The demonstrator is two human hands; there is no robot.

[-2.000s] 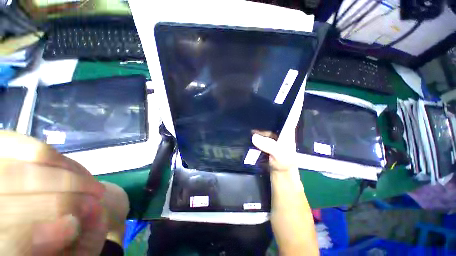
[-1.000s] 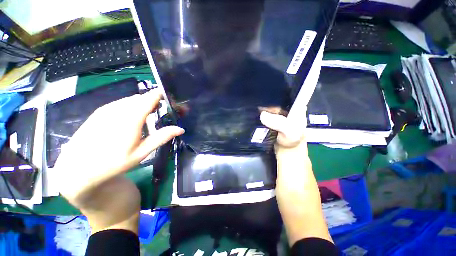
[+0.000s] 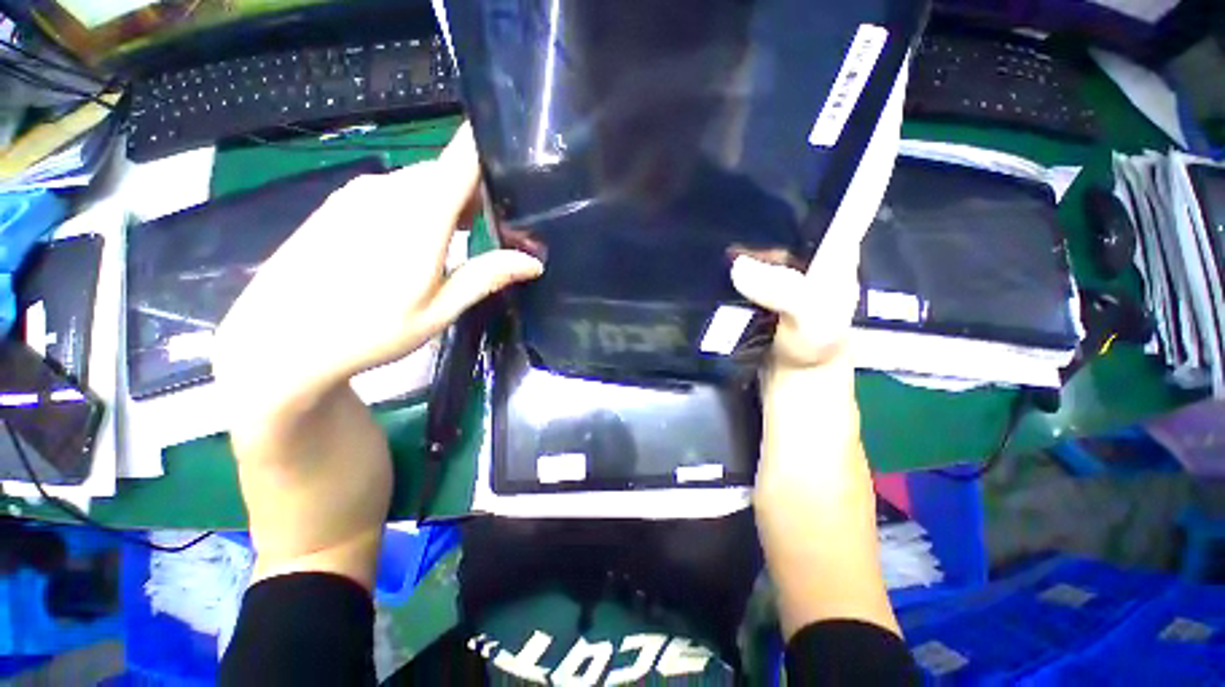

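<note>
A large glossy black panel (image 3: pixel 658 175) is held up in front of me, tilted, its top cut off by the frame. It has a long white label near its right edge and a small one near the lower right corner. My left hand (image 3: pixel 363 289) holds its lower left edge, thumb on the face. My right hand (image 3: pixel 806 302) grips the lower right edge, thumb on the face. Another black panel (image 3: pixel 618 436) with two small white labels lies below it on white backing.
Black panels lie at left (image 3: pixel 175 289) and right (image 3: pixel 967 255). Keyboards (image 3: pixel 296 87) are behind. A mouse (image 3: pixel 1108 228) and upright stacked panels and papers (image 3: pixel 1169 269) are at far right. A smartphone (image 3: pixel 47 403) is at far left. Blue bins (image 3: pixel 1061 624) are below the green bench (image 3: pixel 202 490).
My left hand has come from the near left to the held panel and now holds its left edge. The panel has shifted up in view; my right hand still holds it.
</note>
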